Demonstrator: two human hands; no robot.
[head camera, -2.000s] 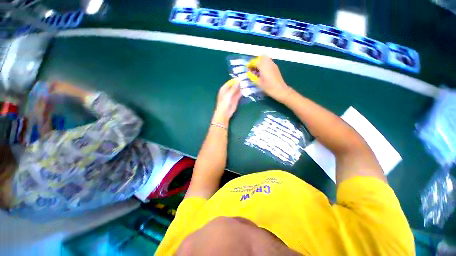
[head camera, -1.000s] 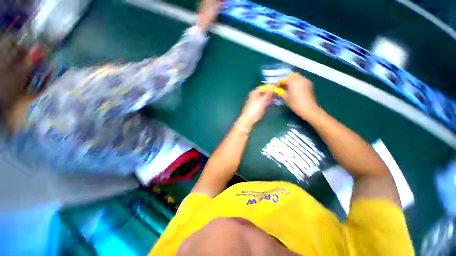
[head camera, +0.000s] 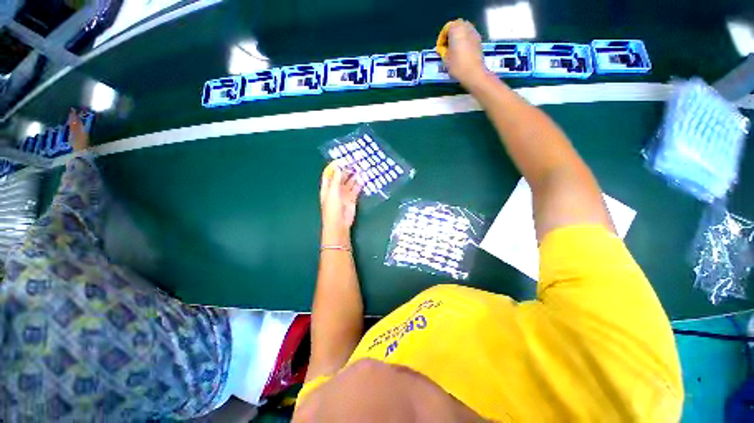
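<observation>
My left hand (head camera: 339, 197), with a yellow finger cot, has its fingers on the lower left edge of a clear pad sheet (head camera: 369, 164) with rows of small white pieces. My right hand (head camera: 463, 48), also with yellow finger cots, is stretched out over the row of electronic units. Its fingers are bent together; whether a small white piece is between them is hidden. It partly covers one blue-rimmed unit (head camera: 433, 65). A second, crinkled pad sheet (head camera: 431, 238) with denser white pieces lies nearer my body.
The units sit on the dark green belt beyond the pale strip (head camera: 314, 116). White paper (head camera: 514, 235) lies partly under my right arm. Stacked clear packs (head camera: 699, 140) and a crumpled clear bag (head camera: 722, 252) lie at the right. A person in a patterned top (head camera: 107, 314) is at the left, one hand near more units.
My right hand has left the pad sheet and reached out over the row of units. My left hand stays by the sheet. The view has turned, and the other person's arm now lies farther left.
</observation>
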